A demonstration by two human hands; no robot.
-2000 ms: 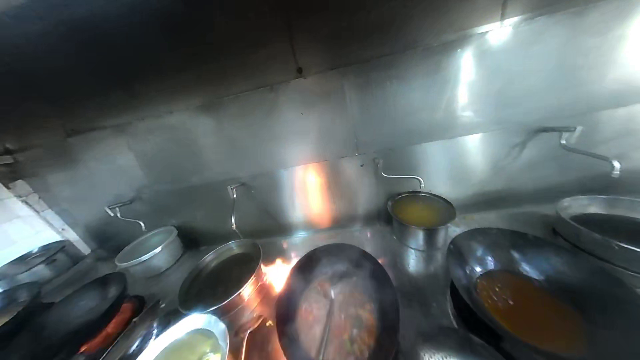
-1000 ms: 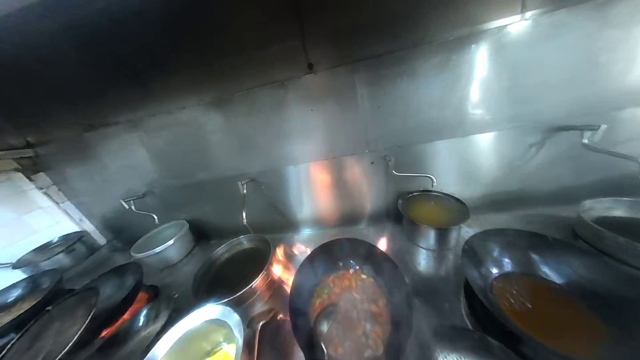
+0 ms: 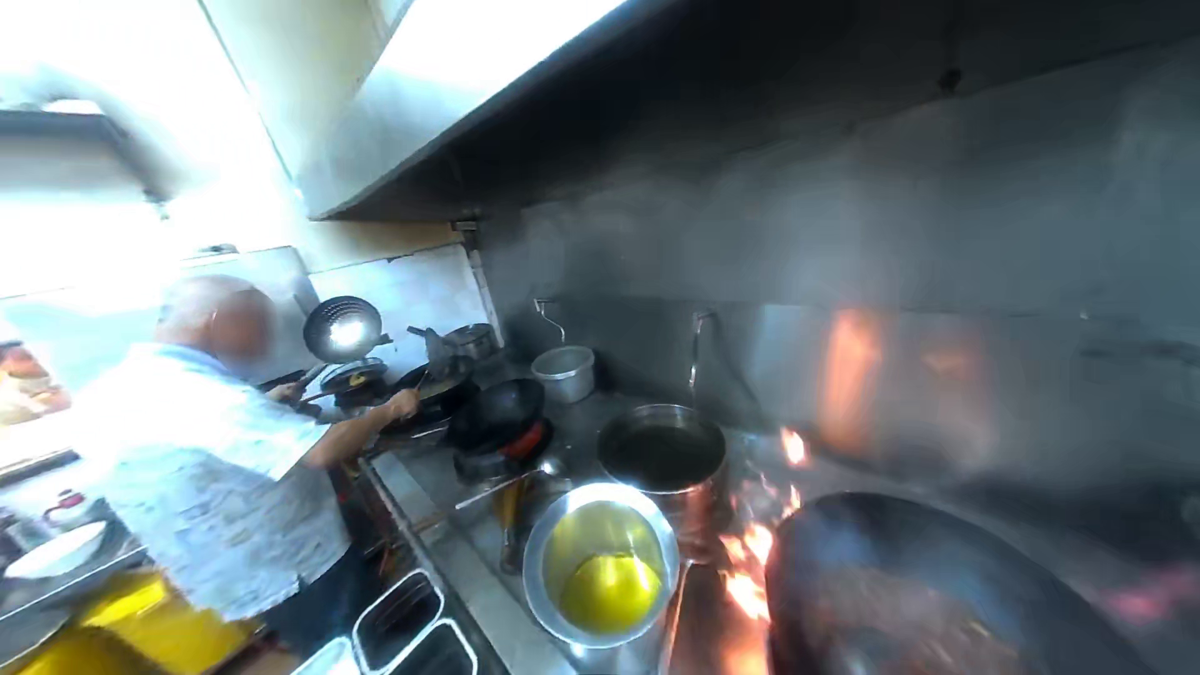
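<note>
Neither of my hands is in view. A dark wok [image 3: 923, 581] at the lower right holds a steaming, blurred mass of food, and flames [image 3: 747, 572] rise along its left side. To the left of the flames stands a metal bowl [image 3: 600, 565] of yellow liquid. Behind that bowl is a metal pot [image 3: 662, 450] with dark contents. A ladle [image 3: 511, 481] lies on the stove top, left of the pot. Whether a utensil rests in the wok cannot be told.
At the left a person [image 3: 216, 450] works over a wok [image 3: 436, 386] with a utensil in hand. An empty black wok [image 3: 499, 412] and a light metal pot [image 3: 564, 373] stand nearby. Metal containers [image 3: 401, 614] are at the lower middle; a steel wall [image 3: 797, 234] rises behind the stove.
The view has swung far left, bringing the other person into sight. The wok of orange-brown liquid on the right has left the view.
</note>
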